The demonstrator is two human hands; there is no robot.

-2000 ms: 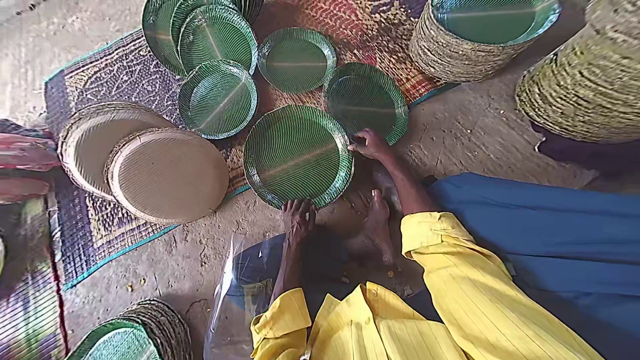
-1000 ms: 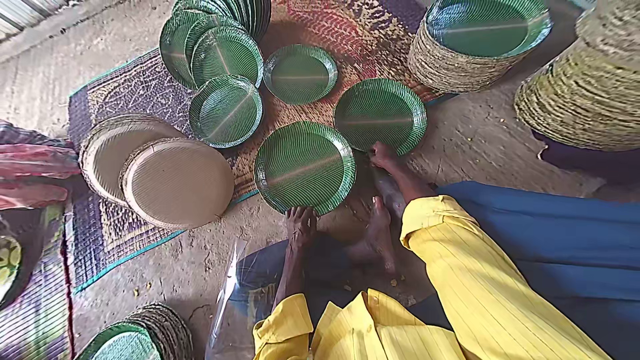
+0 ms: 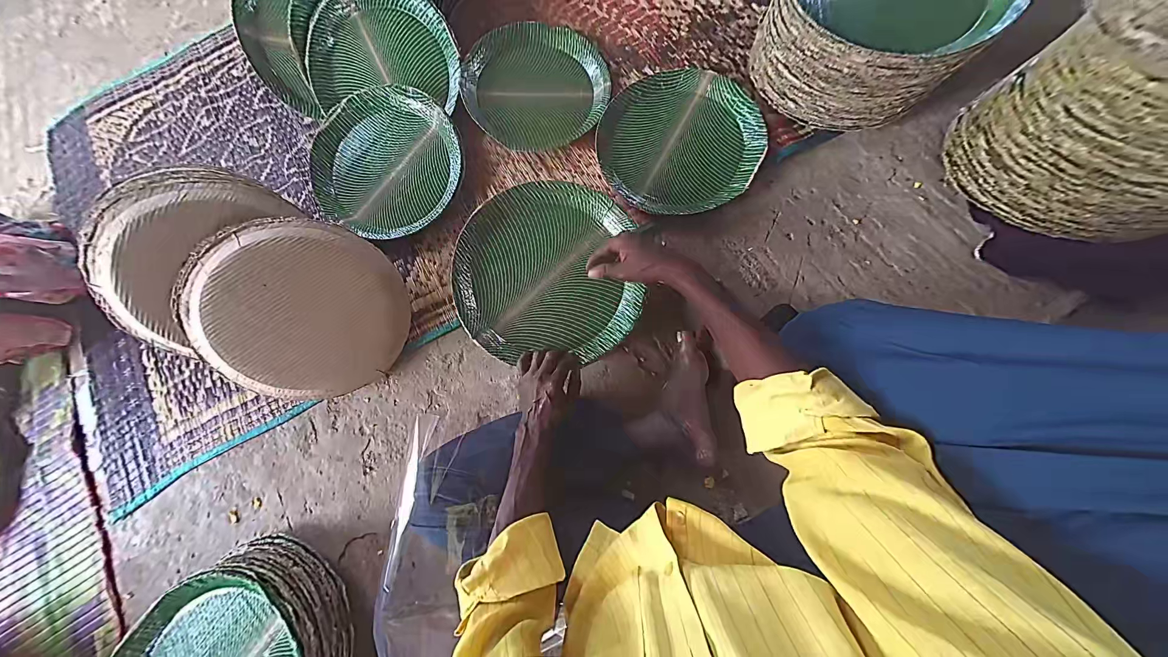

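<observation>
A round green leaf-patterned plate lies in front of me at the edge of the woven mat. My left hand grips its near rim, fingers over the edge and thumb hidden. Over the plate's right side is my right hand, its fingers bent and close together; whether they touch the surface is unclear. Just behind and to the right lies another green plate, with a smaller one beside it. More green plates overlap further left.
Two brown discs overlap on the patterned mat at left. Stacks of plates stand at the upper right, far right and lower left. Clear plastic film lies by my left arm. Another person's hand shows at the left edge.
My right hand has moved from near the right-hand plate's near edge to above the right side of the plate in front of me. My left hand remains at that plate's near rim.
</observation>
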